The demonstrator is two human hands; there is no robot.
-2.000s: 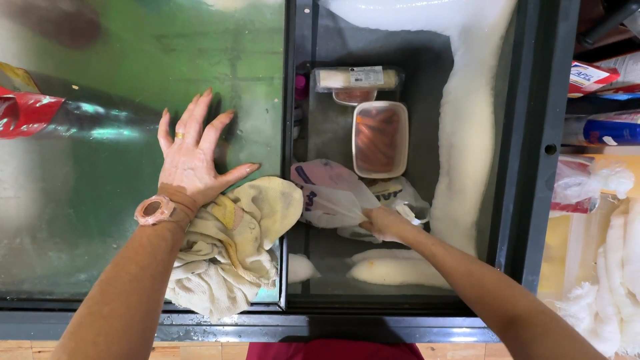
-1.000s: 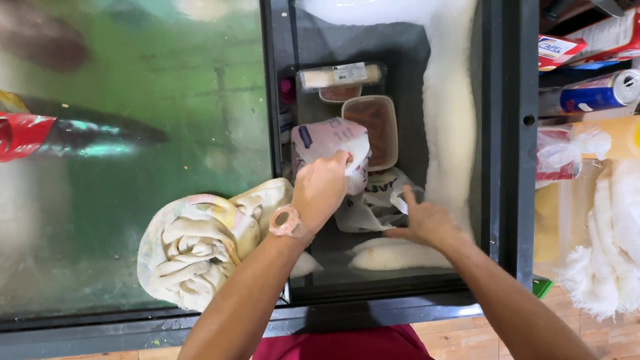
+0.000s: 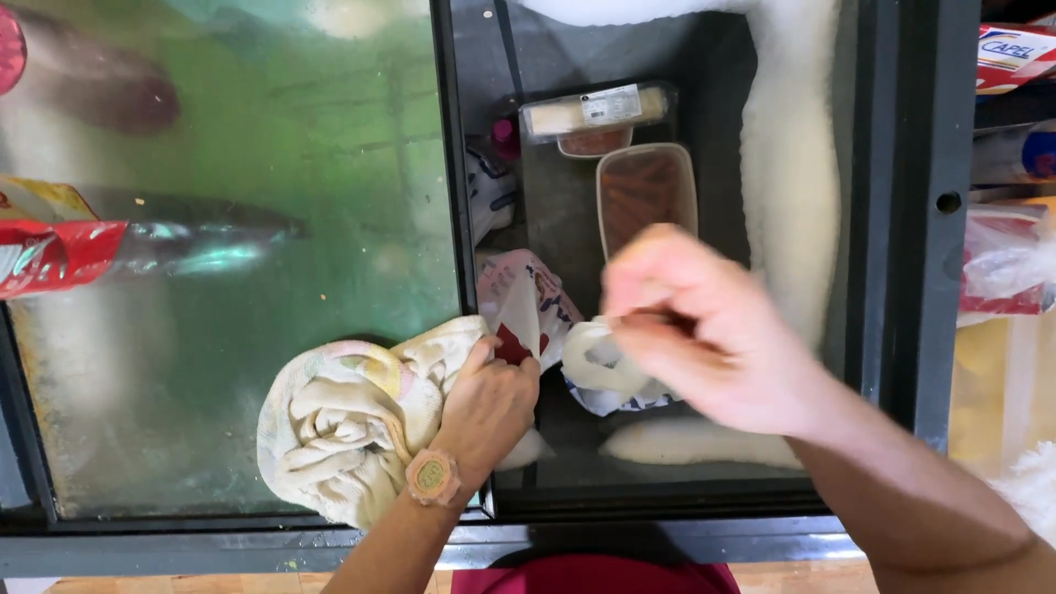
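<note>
My left hand (image 3: pixel 491 404), with a watch on the wrist, grips a white and pink printed plastic bag (image 3: pixel 524 297) by the glass lid's edge, inside the chest freezer. My right hand (image 3: pixel 701 330) is blurred and raised over the freezer opening, fingers curled; whether it pinches the white plastic bag (image 3: pixel 606 371) below it cannot be told. A clear plastic container of reddish food (image 3: pixel 648 194) lies beyond the right hand, partly hidden by it. Behind it are a smaller container (image 3: pixel 594 143) and a clear pack with a pale roll (image 3: pixel 561 117). A crumpled cream cloth (image 3: pixel 338 429) touches my left forearm.
The glass lid (image 3: pixel 330 272) covers the freezer's left side, with a red package (image 3: pixel 58 256) on it. Thick frost (image 3: pixel 792 181) lines the right and far walls, with more frost (image 3: pixel 693 441) near the front. Boxes and packages (image 3: pixel 1011 58) stand to the right of the freezer rim (image 3: pixel 899 247).
The pink and white bag has moved left, toward the glass edge, with my left hand. My right hand has risen from beside the white bag. Earlier my left hand lay on the glass.
</note>
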